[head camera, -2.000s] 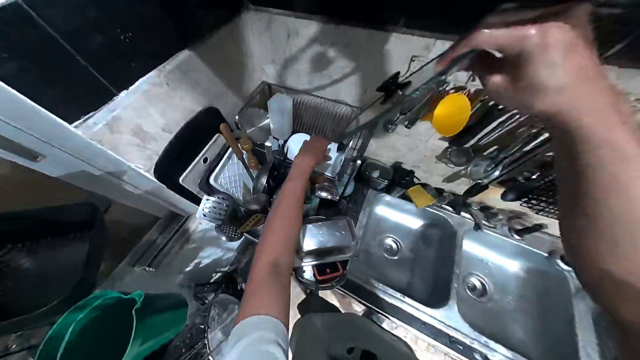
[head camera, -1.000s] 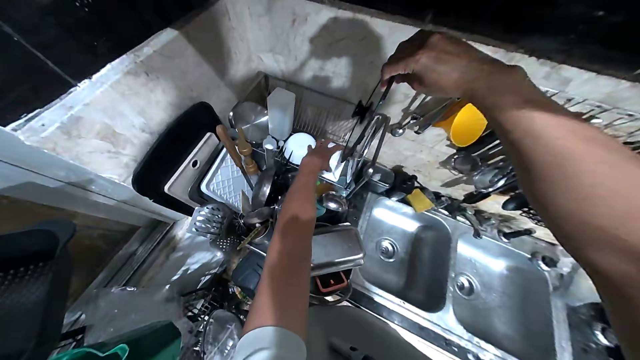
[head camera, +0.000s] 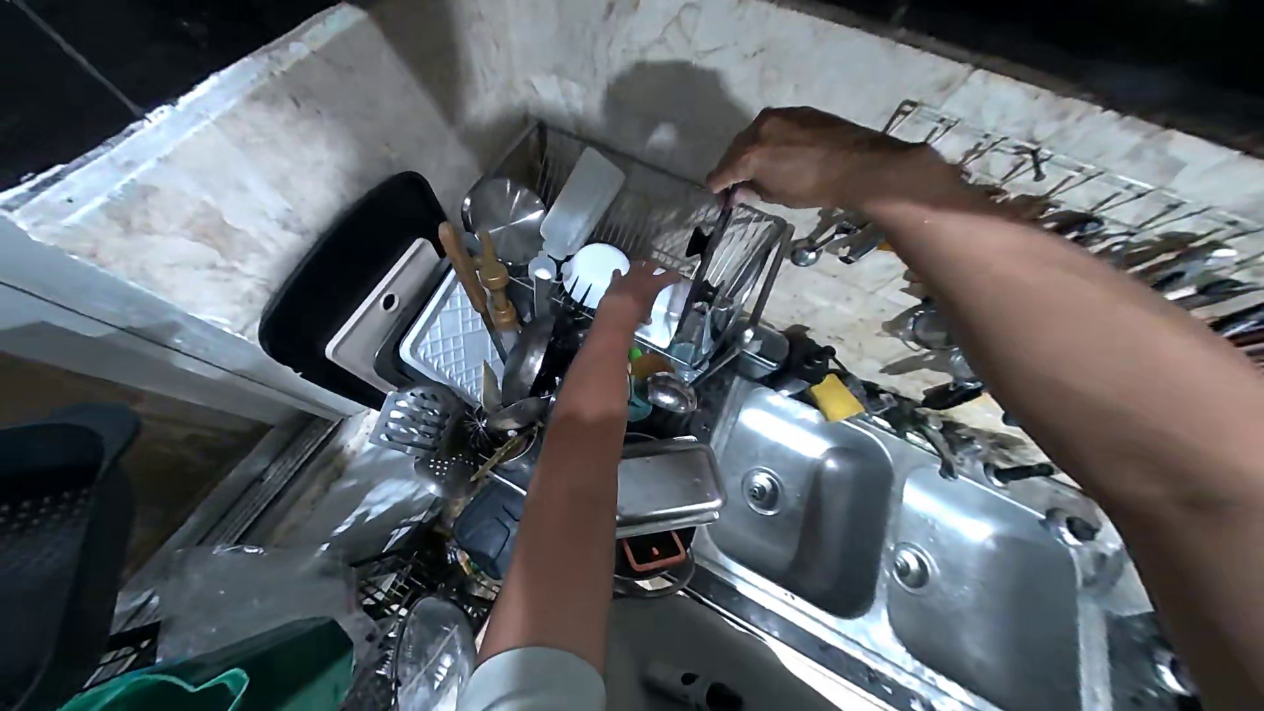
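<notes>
My left hand (head camera: 642, 291) reaches into the wire dish rack (head camera: 652, 193), over a white plate or bowl (head camera: 595, 274) and beside a white rectangular dish (head camera: 668, 314); whether it grips anything cannot be told. My right hand (head camera: 780, 163) is closed on the upper end of a dark flat item (head camera: 713, 242) with a black knob, perhaps a lid seen edge-on, which stands tilted at the rack's right end. A clear or white cutting board (head camera: 583, 202) and a steel pan (head camera: 504, 219) lean at the rack's left. Wooden-handled utensils (head camera: 494, 281) stand in front.
A double steel sink (head camera: 802, 494) lies at right, with a yellow sponge (head camera: 836, 397) on its back edge. Utensils hang from a wall rack (head camera: 1076, 173). Black trays (head camera: 351, 286) lean at left. A metal loaf pan (head camera: 670, 484) and a green plastic container (head camera: 267, 671) are nearer.
My right hand has come down and left with the dark item, which now stands lower at the rack's right end. My left hand remains over the rack, its fingers now more spread.
</notes>
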